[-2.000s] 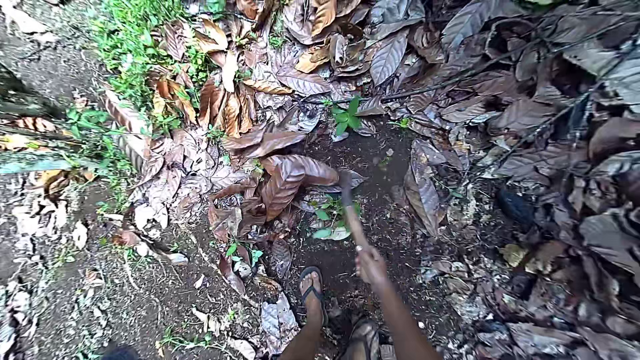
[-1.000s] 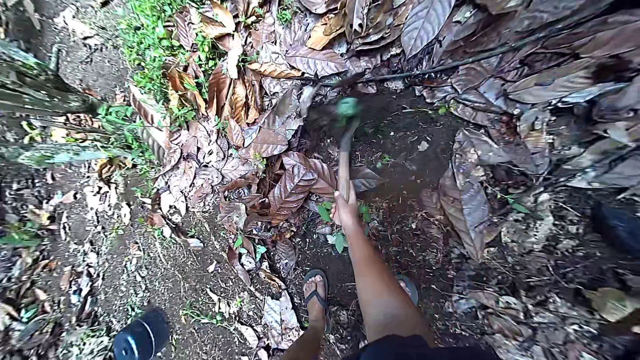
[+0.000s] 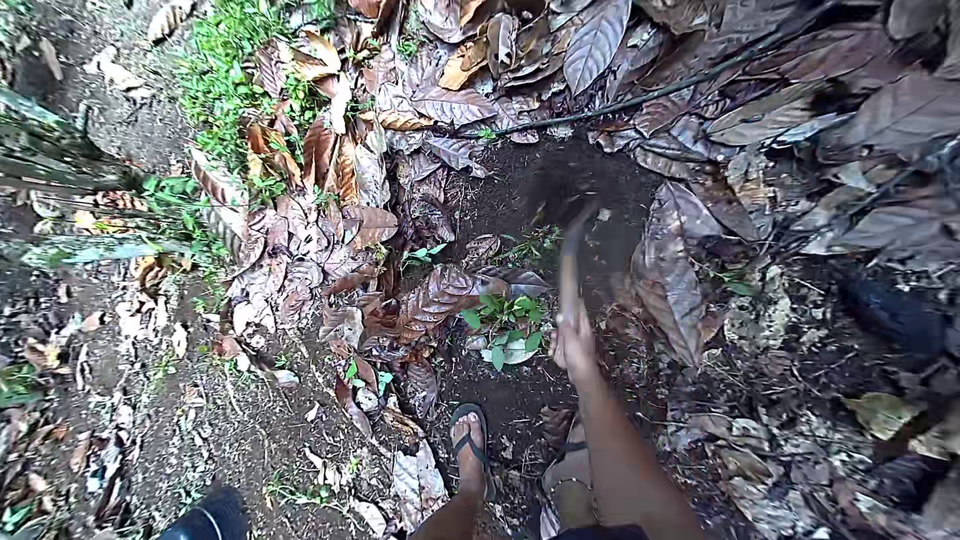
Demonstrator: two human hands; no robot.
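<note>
My right hand [image 3: 576, 343] is closed around the wooden handle [image 3: 570, 266] of a hand tool. The far end of the tool is blurred over dark bare soil [image 3: 491, 191], so its head cannot be made out. Left of the hand, a small green leafy plant [image 3: 508, 319] stands beside a curled brown dry leaf [image 3: 439, 300]. A large dry leaf [image 3: 671, 277] lies to the right of the tool. My left hand is not in view.
My feet in flip-flops [image 3: 469, 435] stand at the bottom. A thin branch [image 3: 660, 91] crosses the leaf litter above the soil. A mossy trunk or root [image 3: 60, 161] is at the left, a dark object [image 3: 892, 315] at the right, and a dark rounded object [image 3: 210, 517] at bottom left.
The tool has swung from the leaf's edge up to the soil above. The green plant near the handle stands more exposed than one second ago. The green thing seen at the tool's end no longer shows.
</note>
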